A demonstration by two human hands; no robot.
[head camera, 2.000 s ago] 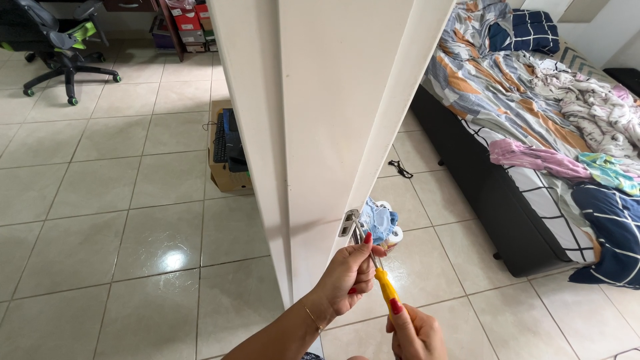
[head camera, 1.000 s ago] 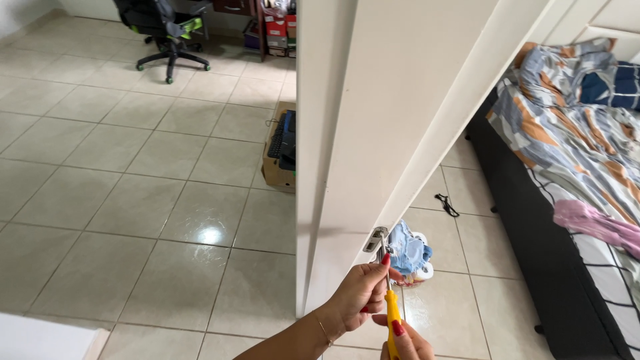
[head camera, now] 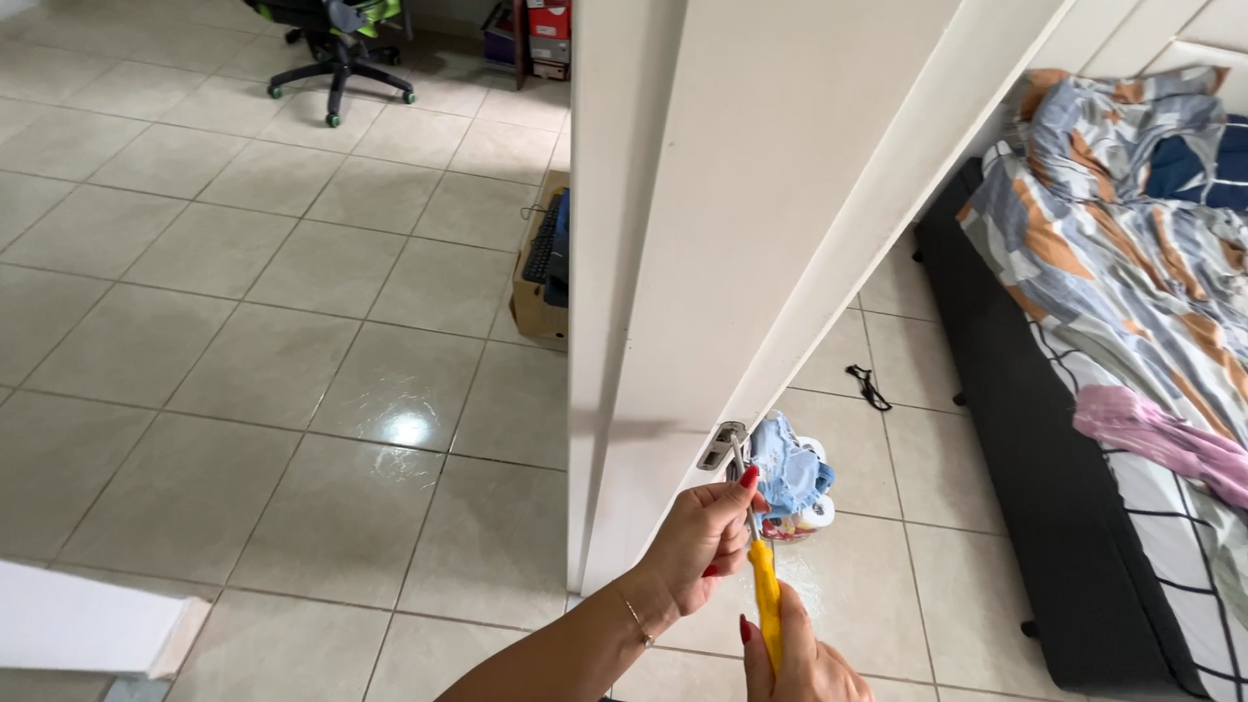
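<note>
A metal strike plate [head camera: 721, 446] sits in the white door frame [head camera: 726, 244], right of centre. The shaft tip of a screwdriver with a yellow handle [head camera: 765, 595] meets the plate's upper end. My left hand [head camera: 704, 541] pinches the metal shaft between thumb and fingers, just below the plate. Lower down, my right hand [head camera: 804, 653] is wrapped around the yellow handle. Whether a screw is under the tip cannot be made out.
Behind the frame, light blue cloth [head camera: 785, 468] lies over a pack of paper rolls [head camera: 817, 512]. A bed with a dark base [head camera: 1014, 419] stands right, a black strap-like item [head camera: 867, 387] on the tiles. Left are an office chair [head camera: 338, 73] and a cardboard box [head camera: 539, 322] holding a keyboard.
The view has turned toward the left. Both hands remain on the screwdriver, with its tip still at the strike plate.
</note>
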